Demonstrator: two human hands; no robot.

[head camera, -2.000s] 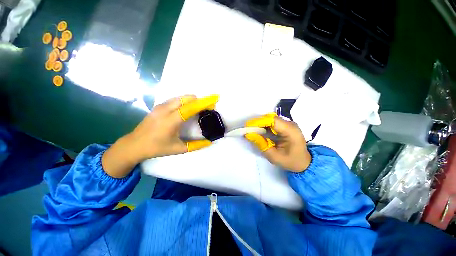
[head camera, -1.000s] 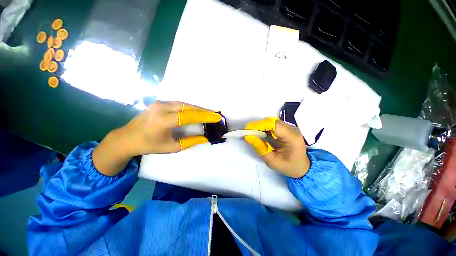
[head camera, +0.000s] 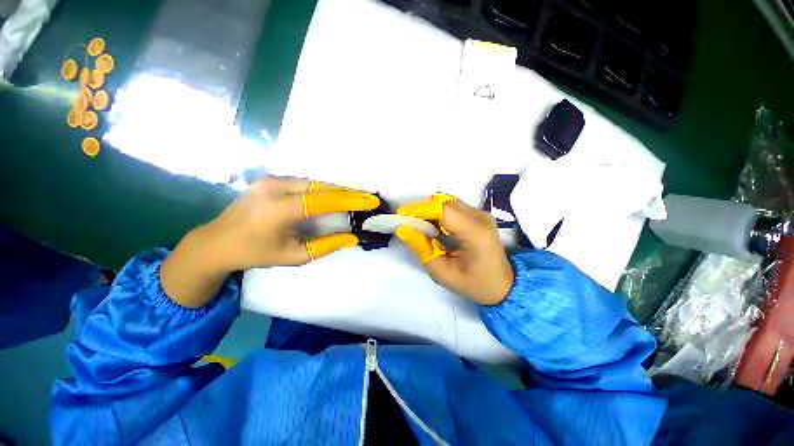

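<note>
My left hand [head camera: 265, 222], with yellow finger cots, grips a small black watch-like housing [head camera: 373, 239] over the white work sheet. My right hand [head camera: 461, 248], also with yellow finger cots, pinches a pale, thin, rounded piece [head camera: 383, 224] between thumb and finger. The piece lies across the housing and hides part of it. Whether it is a liner or a tool, I cannot tell. Another black housing [head camera: 559, 129] lies on the sheet at the upper right. A further black part [head camera: 501, 193] is partly covered by a white cloth [head camera: 592, 196].
The white work sheet [head camera: 366, 96] lies on a green bench. A black tray [head camera: 601, 54] is at the upper right, a small white card [head camera: 489, 74] at the sheet's top edge. A translucent bottle [head camera: 707, 223] and plastic bags [head camera: 709, 305] are right. Spare finger cots [head camera: 85, 97] and shiny plastic [head camera: 174, 118] are left.
My left hand has moved down slightly and its finger now rests on the housing. My right hand has moved left, bringing the pale piece over the housing.
</note>
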